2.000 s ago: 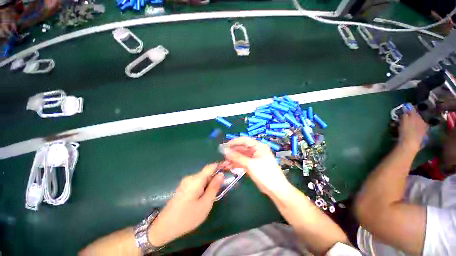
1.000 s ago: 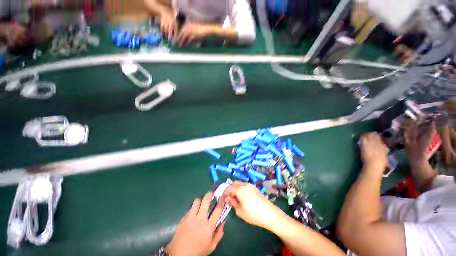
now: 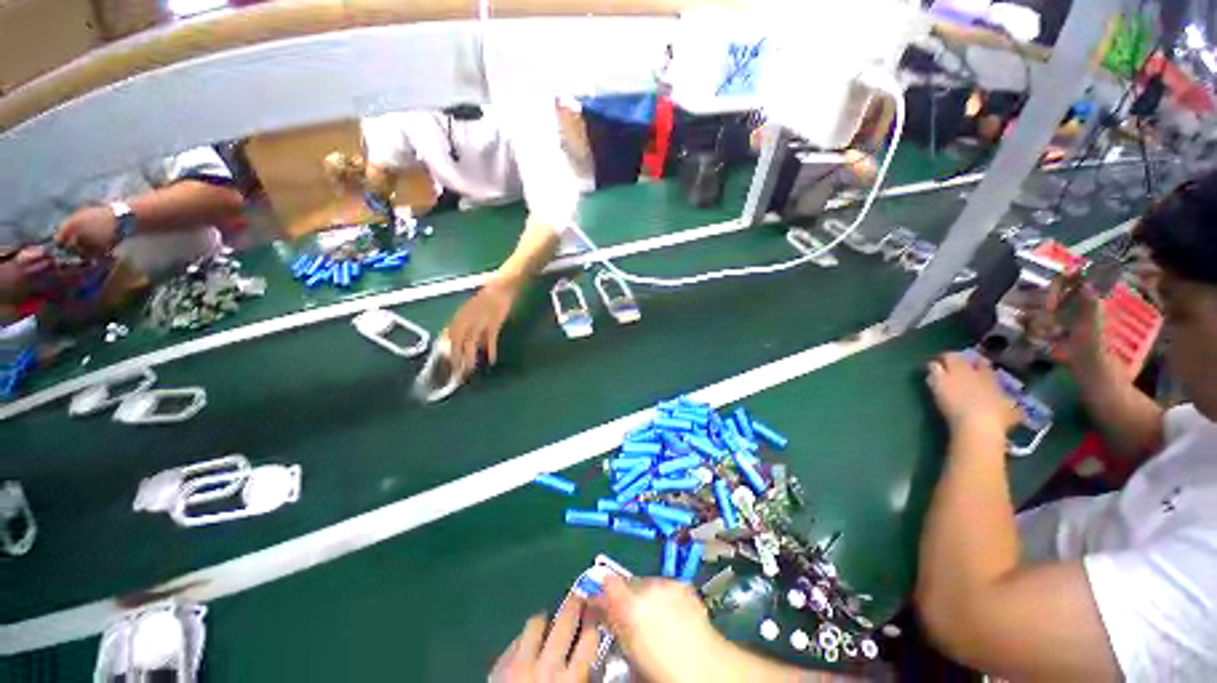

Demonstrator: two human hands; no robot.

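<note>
A white plastic housing [image 3: 605,568] with a blue part at its head is low in the centre, between my hands. My left hand [image 3: 550,650] holds its left side and is cut off by the bottom edge. My right hand [image 3: 650,616] has its fingers on the head, over the blue part [image 3: 589,586]. The hands cover most of the housing. A pile of blue cells [image 3: 678,458] lies just beyond them, with circuit boards and wires [image 3: 778,523] at its right. White rings and discs [image 3: 830,643] lie nearest the right bottom.
Stacked housings [image 3: 154,646] are at the lower left. A white rail [image 3: 441,500] crosses in front. More housings [image 3: 220,488] lie on the green belt. An opposite worker's hand [image 3: 478,324] is on one. A neighbour's arm [image 3: 972,514] is at right, near a grey post [image 3: 994,174].
The view has tilted up, so my hands sit lower in the picture. The opposite worker's hand has reached onto a belt housing. Two loaded housings now stand side by side on the belt.
</note>
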